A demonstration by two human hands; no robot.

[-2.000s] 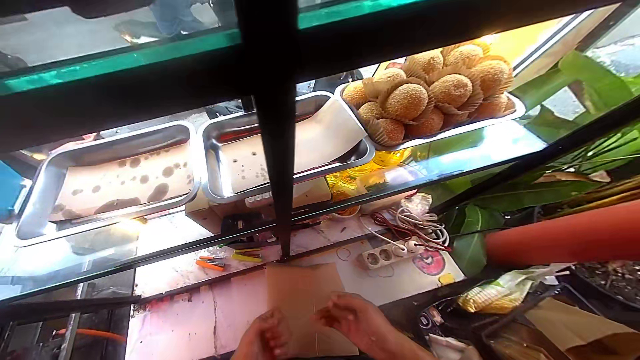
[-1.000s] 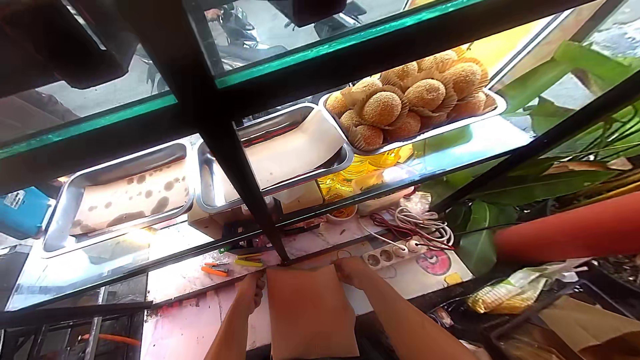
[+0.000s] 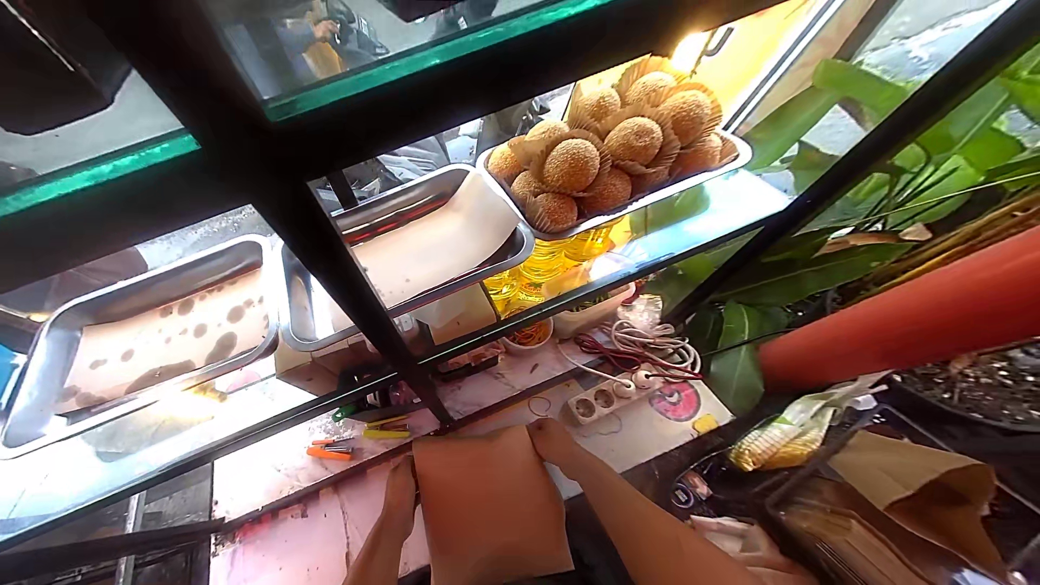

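Observation:
A brown paper sheet or bag (image 3: 491, 504) stands between my hands at the bottom middle. My left hand (image 3: 400, 491) grips its left edge near the top. My right hand (image 3: 552, 445) holds its upper right corner, thumb side hidden. Above, on a glass shelf, a metal tray (image 3: 735, 154) holds a pile of sesame-coated balls (image 3: 573, 165) in paper cups. Left of it, a metal tray (image 3: 524, 244) is lined with paper, and another metal tray (image 3: 272, 341) at far left has paper with grease stains.
A power strip (image 3: 589, 404) with cables (image 3: 650, 345) lies right of my right hand. Orange-handled cutters (image 3: 329, 452) and a yellow-handled tool (image 3: 386, 433) lie to the left. Black frame bars cross overhead. Oil bottles (image 3: 544, 264) stand below the shelf; a red pole (image 3: 902, 313) is at right.
My hands were lower over the paper two seconds ago. They have moved up and apart to its top corners, and the paper now stands raised between them.

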